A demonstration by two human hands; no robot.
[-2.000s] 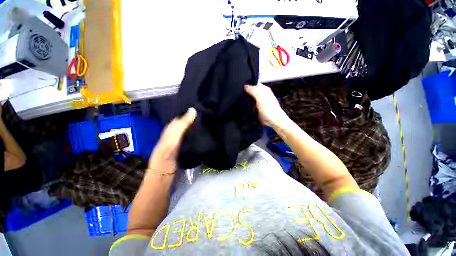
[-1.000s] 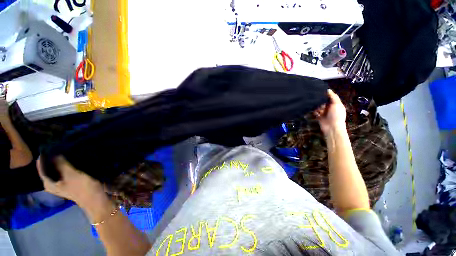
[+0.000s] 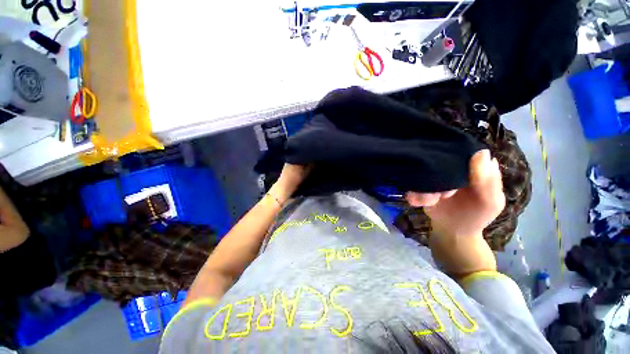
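A black garment (image 3: 387, 142) is held bunched above my lap, in front of the table's edge. My right hand (image 3: 470, 200) grips its right end, thumb on top and fingers beneath. My left hand (image 3: 297, 176) is at its lower left side; the fingers are hidden under or inside the cloth, so their grip cannot be seen. Scissors with red and yellow handles (image 3: 369, 63) lie on the white table (image 3: 221, 62), near the metal presser foot area (image 3: 301, 22) of the sewing machine.
Brown plaid garments lie in heaps at left (image 3: 138, 259) and right (image 3: 512, 166). Blue crates (image 3: 197, 197) stand below the table. A neighbouring machine (image 3: 31, 79), a second pair of scissors (image 3: 83, 105) and a person's arm (image 3: 10, 221) are at left.
The garment was held compact, then stretched wide to the left, and is now gathered again at centre right. My left hand has come back from far left to its underside.
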